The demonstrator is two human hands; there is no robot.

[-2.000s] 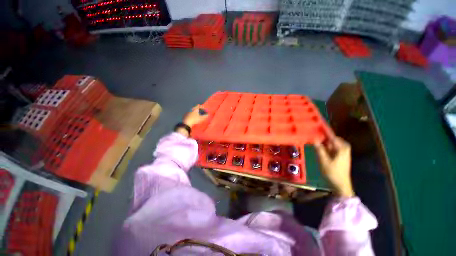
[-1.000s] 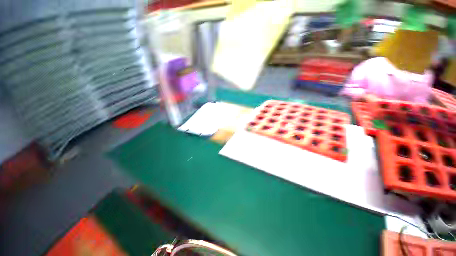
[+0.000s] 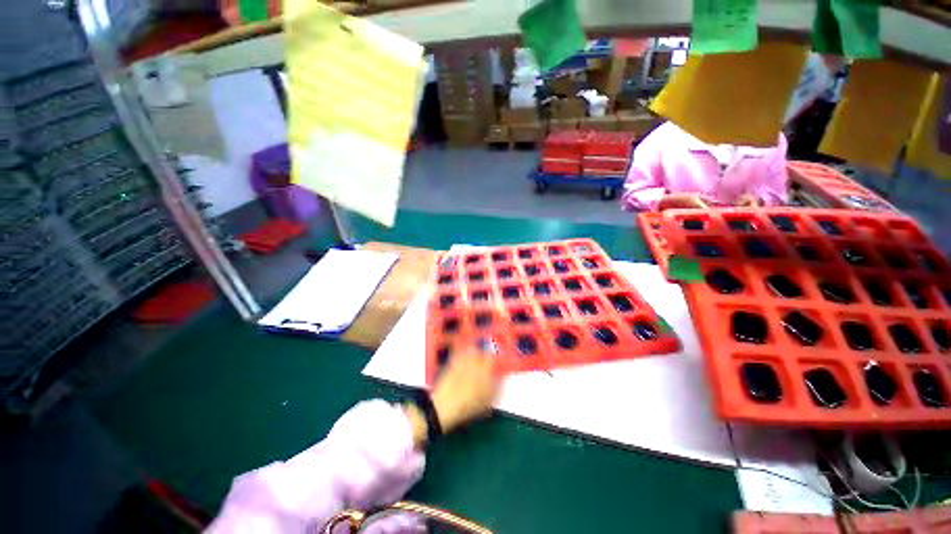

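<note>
A red-orange compartment tray [image 3: 537, 365] lies on a white sheet on the green bench, with dark glossy units in most of its pockets. My left hand [image 3: 466, 384], with a dark band at the wrist, is blurred at the tray's near-left corner. Its fingers reach over the front pockets, and I cannot tell whether they hold anything. My right hand is not in view.
A raised tray of black units [image 3: 735, 407] stands at right, with cables and a white ring below it. A clipboard [image 3: 332, 290] lies on brown board at left. Yellow paper [image 3: 355, 115] hangs above. A pink-sleeved person [image 3: 709, 172] is across the bench.
The view has swung from the floor and side stand to the bench. The lifted tray is out of view. My left hand has come in at the bench tray; my right hand has left view.
</note>
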